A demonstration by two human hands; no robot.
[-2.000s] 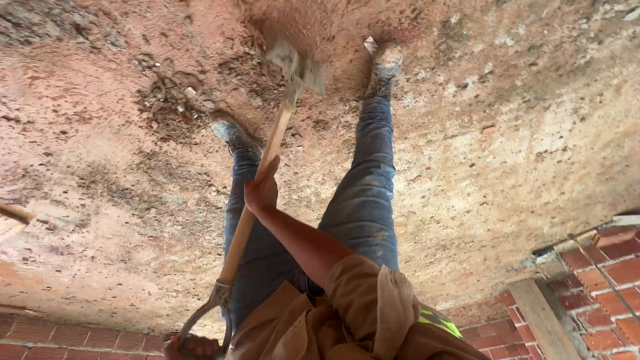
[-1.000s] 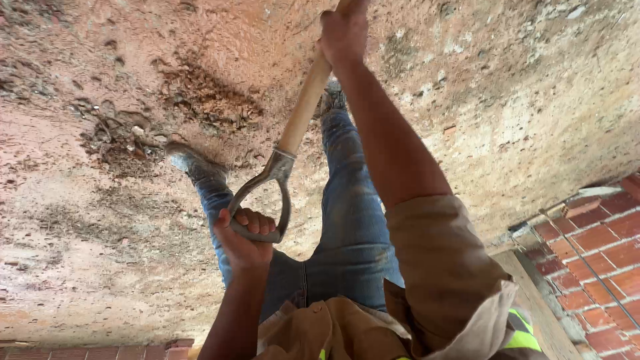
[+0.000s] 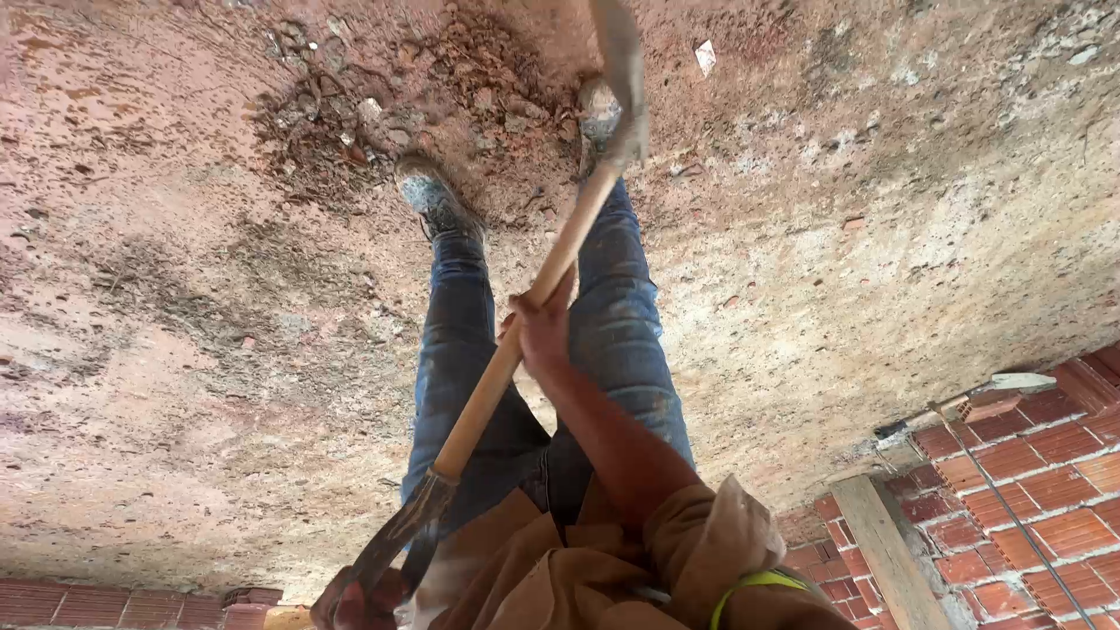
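A shovel (image 3: pixel 486 398) with a wooden shaft runs slantwise across my legs. My left hand (image 3: pixel 360 599) is closed around its D-shaped handle at the lower left, partly cut off by the frame edge. My right hand (image 3: pixel 541 328) grips the middle of the shaft, between my thighs. The metal blade (image 3: pixel 623 83), slightly blurred, is at the top, in front of my right boot (image 3: pixel 599 109). Whether the blade touches the ground I cannot tell. Loose dark rubble and soil (image 3: pixel 332 131) lie beside and ahead of my left boot (image 3: pixel 429 192).
Rough, dirt-covered ground (image 3: pixel 831 289) spreads around my feet. Red hollow-brick masonry (image 3: pixel 1032 490) is at the lower right, with a wooden plank (image 3: pixel 888 556), a thin rod (image 3: pixel 1019 516) and a trowel-like tool (image 3: pixel 1019 381). More brickwork (image 3: pixel 114 605) shows at the lower left.
The blade, out of view one second ago, is visible again. My right hand and the shaft have come back down towards my body. My left hand, still on the handle, is lower at the left.
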